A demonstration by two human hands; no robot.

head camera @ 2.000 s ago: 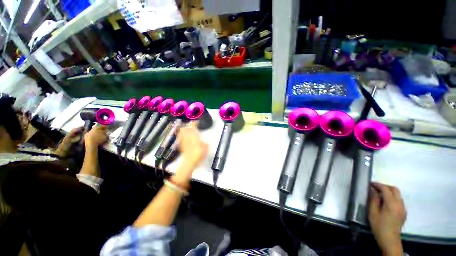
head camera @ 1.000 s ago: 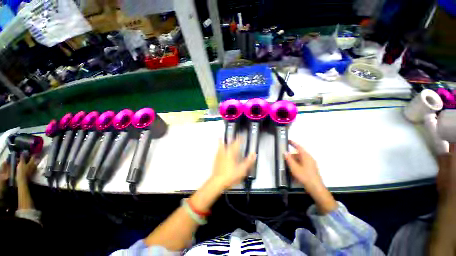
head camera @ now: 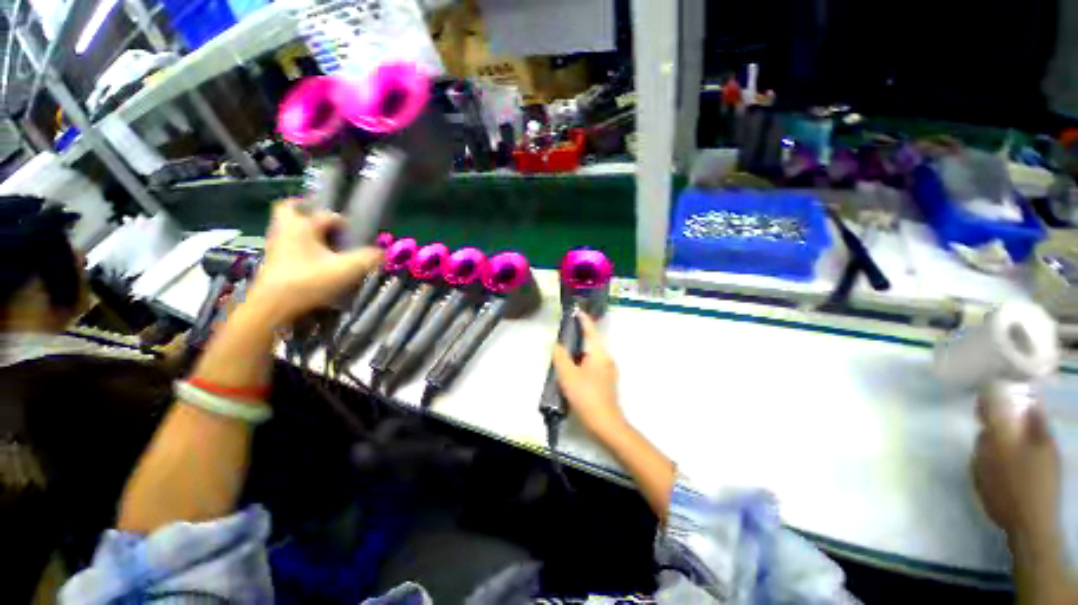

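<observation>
My left hand [head camera: 310, 262] is raised at the left and holds two grey hair dryers [head camera: 372, 189] with magenta rings by their handles, above the bench. My right hand [head camera: 591, 372] is around the handle of another grey hair dryer [head camera: 585, 271] that is at the middle of the bench. Several more grey hair dryers [head camera: 463, 321] lie side by side on the bench, below and right of my left hand. The raised dryers hide part of the row behind them.
The white bench [head camera: 757, 408] runs across. Behind it are a blue screw bin [head camera: 751, 231], a dark tool [head camera: 857, 254], a second blue bin [head camera: 981, 213] and a red basket [head camera: 550, 154]. A neighbour's hand [head camera: 1017, 461] holds a white dryer [head camera: 1005, 343] at right. Another person [head camera: 47, 284] is at left.
My left hand has lifted two dryers off the bench and moved left with them. My right hand has moved left with the third dryer. The view has turned left.
</observation>
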